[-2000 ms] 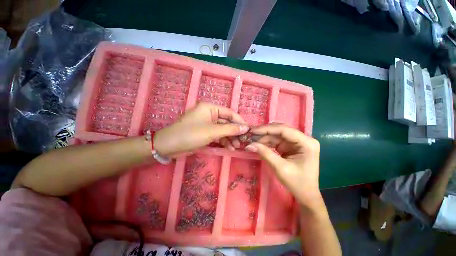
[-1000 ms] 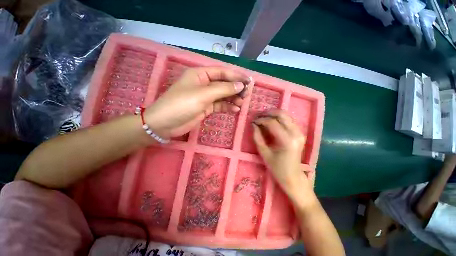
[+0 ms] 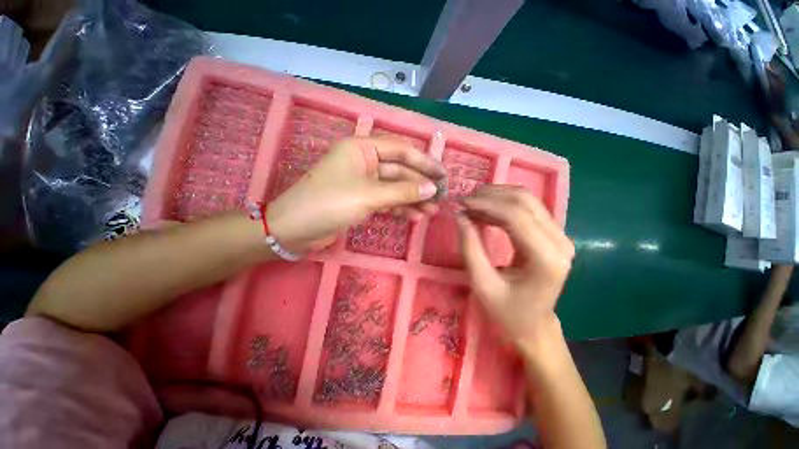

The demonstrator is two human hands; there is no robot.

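A pink compartment tray (image 3: 326, 261) lies in front of me. Its far pockets hold rows of small metal parts (image 3: 221, 145); its near pockets hold loose heaps of metal parts (image 3: 353, 351). My left hand (image 3: 350, 188) is over the middle far pockets, with small metal parts pinched between thumb and fingertips. My right hand (image 3: 517, 250) is just to its right, over the fourth and fifth far pockets, thumb and forefinger close together. Whether a part is between them is too blurred to tell.
A clear plastic bag (image 3: 79, 131) lies left of the tray. A white rail (image 3: 578, 114) and a grey post (image 3: 469, 44) cross the green bench beyond it. White boxes (image 3: 731, 180) stand at the right. Another person's arm (image 3: 764, 320) shows at the right edge.
Since one second ago, my right hand has moved up and right, out of the fourth far pocket. My left hand has moved slightly down and right, so the fingertips of both hands are nearer each other.
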